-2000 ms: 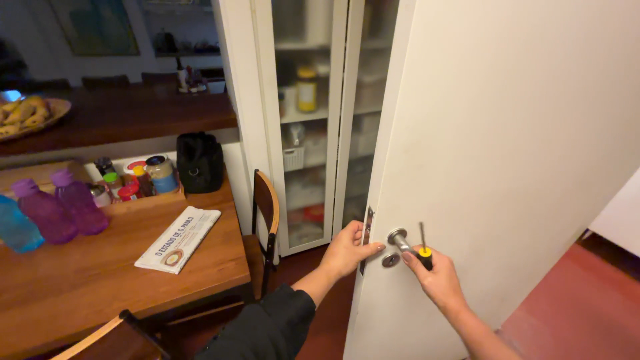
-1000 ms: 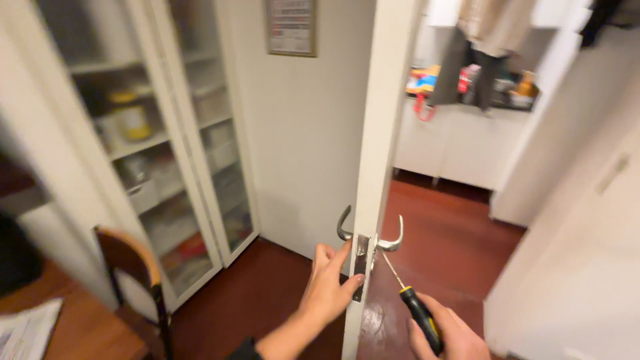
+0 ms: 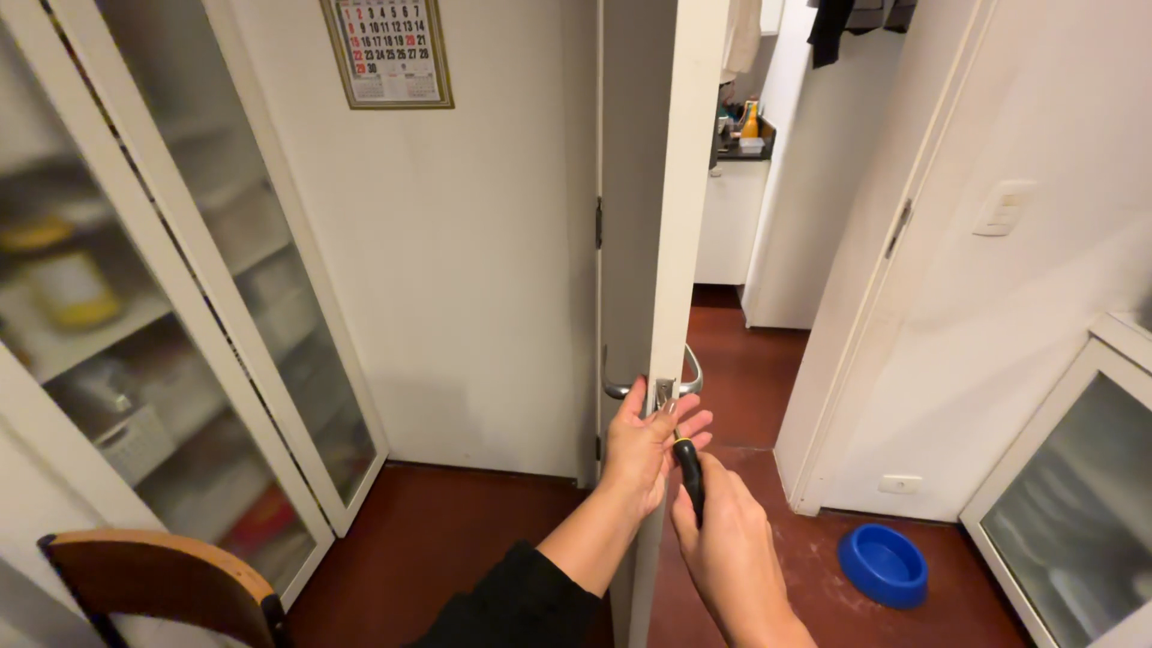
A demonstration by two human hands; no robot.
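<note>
A white door [image 3: 688, 180] stands ajar, its narrow edge facing me. Metal lever handles [image 3: 617, 391] stick out on both sides of it, and a metal lock plate [image 3: 664, 392] sits in the edge between them. My left hand [image 3: 641, 445] is at the door edge just below the plate, fingers around the edge and the screwdriver's shaft; whether it grips the shaft I cannot tell. My right hand [image 3: 733, 531] holds the black and yellow handle of a screwdriver [image 3: 690, 477], pointed up at the lock plate. The screwdriver's tip is hidden by my left hand.
Glass-fronted cabinet doors [image 3: 225, 342] stand at left, with a wooden chair back [image 3: 162, 576] below. A framed calendar [image 3: 396, 54] hangs on the wall. Right of the door are a door frame [image 3: 864, 270], a blue bowl [image 3: 882, 565] on the red floor and a low glass-fronted cabinet [image 3: 1071, 486].
The view has swung from the door's face to its edge. The screwdriver, pointing up beside the handle two seconds ago, now points at the edge plate. My hands have come together there.
</note>
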